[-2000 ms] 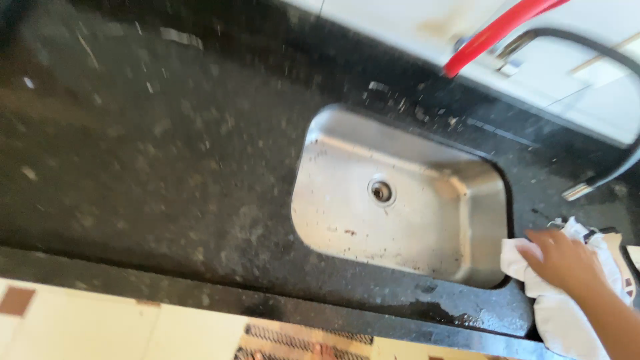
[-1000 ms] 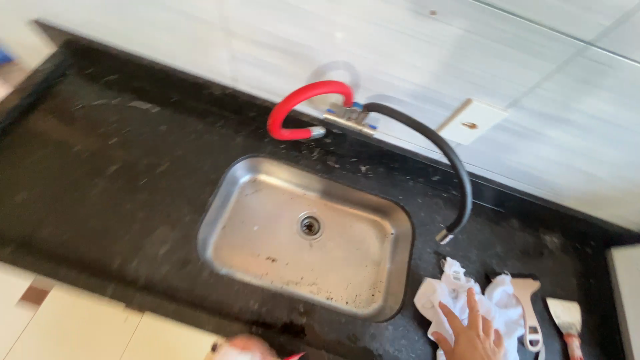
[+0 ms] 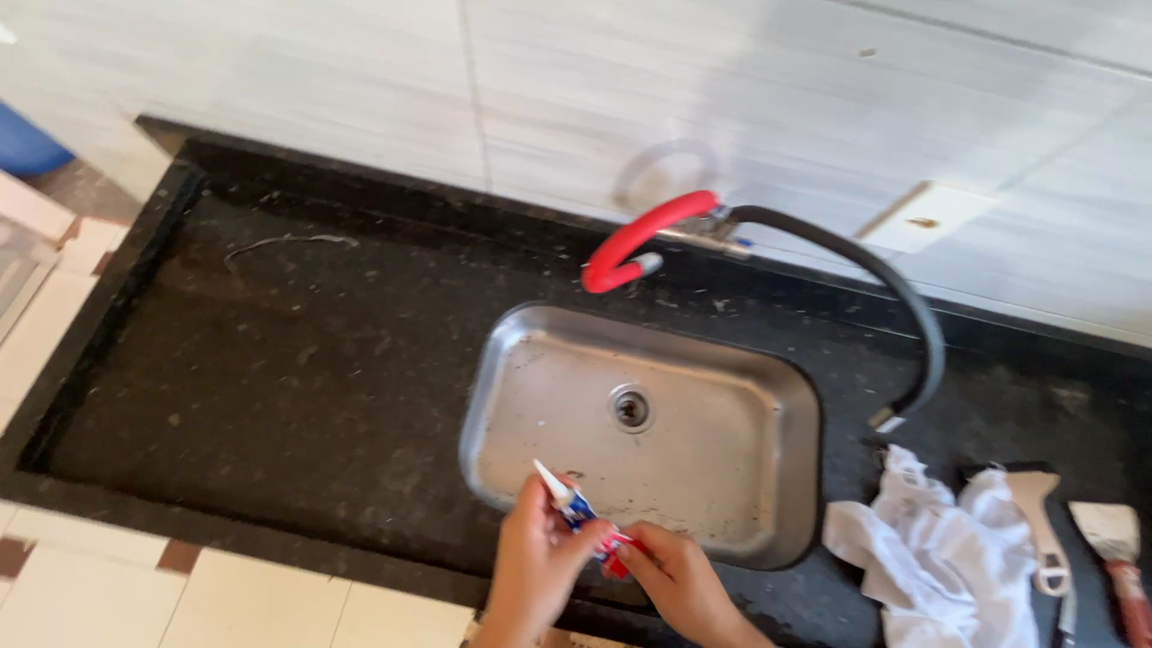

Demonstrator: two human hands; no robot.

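My left hand [image 3: 538, 553] grips the nozzle end of a small blue and red squeeze tube [image 3: 580, 515], whose white pointed nozzle tilts up and to the left. At the tube's lower, red end, the fingers of my right hand [image 3: 670, 562] are closed on it. Both hands are over the near edge of a stainless steel sink [image 3: 540, 423], which has dark specks in it and a round drain [image 3: 630, 408]. To the right of the sink a crumpled white cloth [image 3: 954, 558] lies on the black stone countertop [image 3: 297, 378].
A red flexible spout [image 3: 630, 238] and a black flexible hose [image 3: 886, 270] curve from the wall tap. Beside the cloth lie a beige-handled tool [image 3: 1044, 531] and a putty knife [image 3: 1116, 540]. A wall plate [image 3: 927, 216] and a raised counter rim [image 3: 90, 315] border the area.
My right hand has left the white cloth and is now on the tube, together with my left hand. The view has shifted, showing more of the counter's left end.
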